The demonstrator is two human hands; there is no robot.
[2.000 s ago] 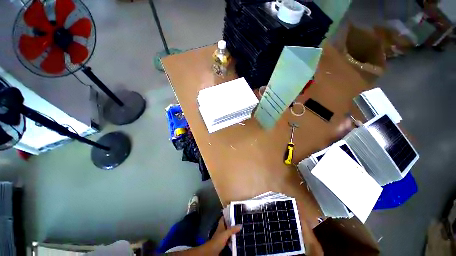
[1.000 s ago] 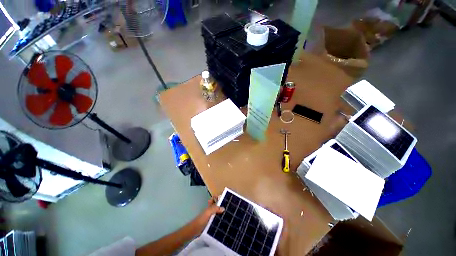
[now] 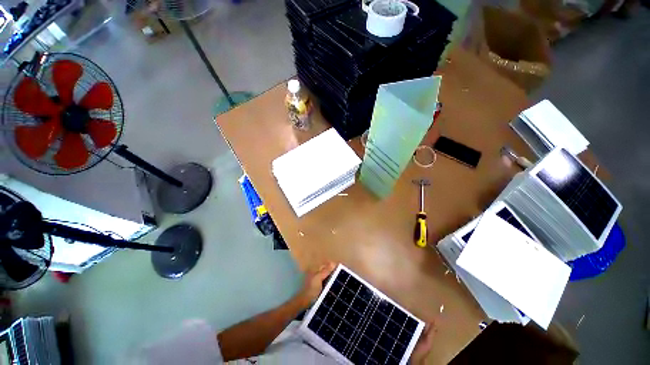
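Note:
A small solar panel with a dark cell grid and pale frame is held face up and tilted at the table's near edge, in front of my body. My left hand grips its upper left edge. My right hand is at its right edge, mostly hidden behind the panel and partly cut off by the picture's bottom. A layered stack with a white top stands at the table's left. At the right are a stack of panels with a dark grid on top and a stack with a tilted white sheet.
On the brown table are a yellow-black handled tool, a phone, a pale ring, a green divider board, a bottle and tall black trays. A red-bladed fan stands left. An open box is near right.
The view has shifted slightly. The panel stays in both hands, still tilted, and sits slightly further right in the picture. My right hand's fingers now show at its right edge.

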